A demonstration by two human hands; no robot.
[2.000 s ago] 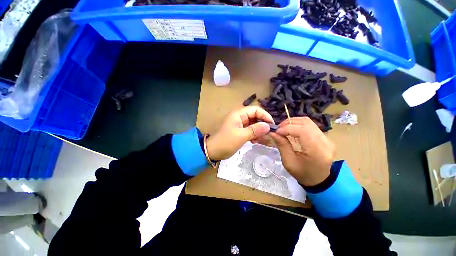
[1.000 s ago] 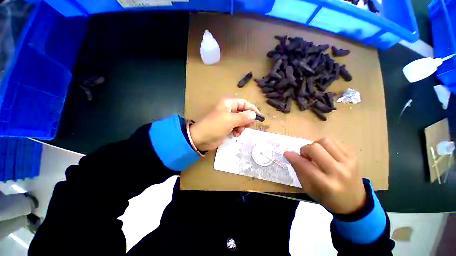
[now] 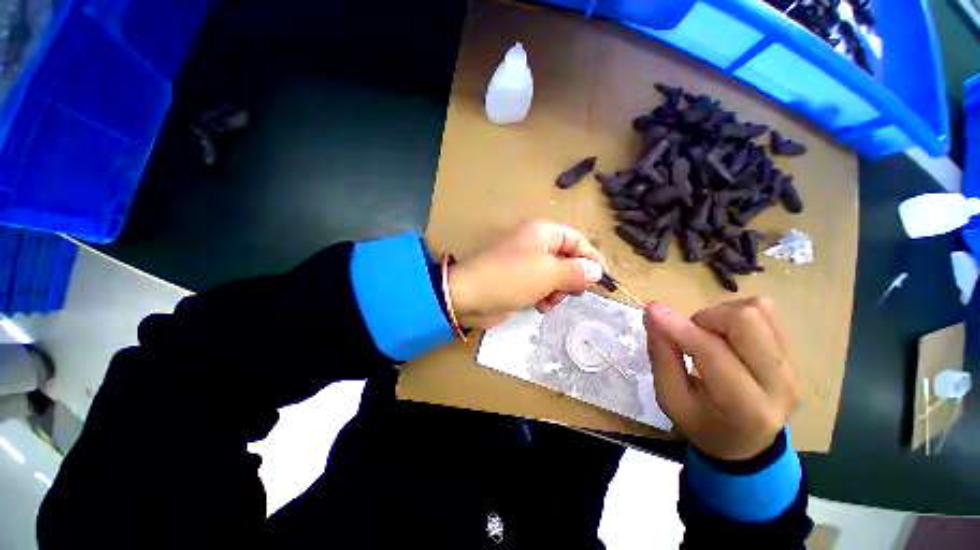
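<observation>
My left hand (image 3: 529, 274) pinches a small dark part (image 3: 607, 281) between thumb and fingers, above the far edge of the white sheet (image 3: 516, 346). My right hand (image 3: 731, 371) pinches a thin pale stick (image 3: 630, 293), whose tip points at the dark part and seems to touch it. A small round whitish dish (image 3: 590, 346) lies on the sheet, with another thin stick resting across it. A heap of dark parts (image 3: 699, 177) lies beyond my hands on the cardboard (image 3: 613, 70). One loose dark part (image 3: 576, 172) lies left of the heap.
A white squeeze bottle (image 3: 509, 86) stands at the cardboard's upper left. A crumpled whitish piece (image 3: 791, 247) lies right of the heap. Blue bins (image 3: 795, 81) border the back and left. A white bottle (image 3: 937, 215) and small cardboard with a pot and sticks (image 3: 939, 360) are at the right.
My right hand has left the part, passed low over the sheet, then moved back up with the stick towards the part. My left hand keeps hold of the part. The camera view has shifted.
</observation>
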